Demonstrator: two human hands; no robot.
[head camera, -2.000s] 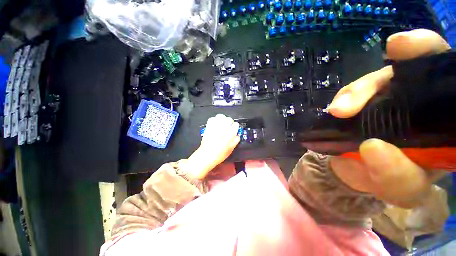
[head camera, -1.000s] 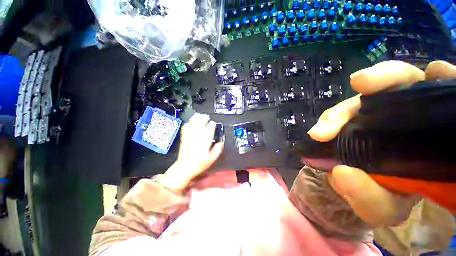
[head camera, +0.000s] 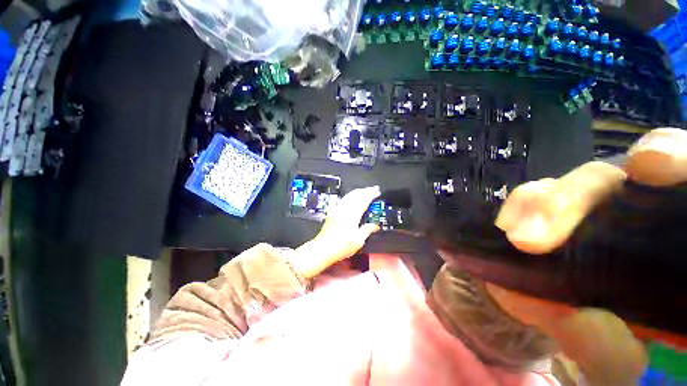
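Note:
My right hand (head camera: 580, 219) is large and close at the right, wrapped around the black and orange-red electric screwdriver (head camera: 603, 249). Its front end reaches left toward the near row; the tip is blurred and dark. My left hand (head camera: 340, 226) is at the near row, thumb and finger at the left edge of a black housing with a blue and green circuit board (head camera: 383, 215). Whether it grips the housing or only steadies it I cannot tell. Another housing with a blue part (head camera: 313, 196) lies left of my left hand. Black housings (head camera: 403, 142) lie in rows behind.
The blue screw tray (head camera: 230, 175) is on the left, with a dark heap of small parts (head camera: 241, 105) behind it. A clear plastic bag (head camera: 264, 26) and rows of circuit boards (head camera: 482, 41) are at the back. Grey-white plates (head camera: 34, 98) lie far left.
My left hand has moved right, from the left housing to the one with the blue and green board. The left housing now shows a blue part. The screwdriver is still in my right hand.

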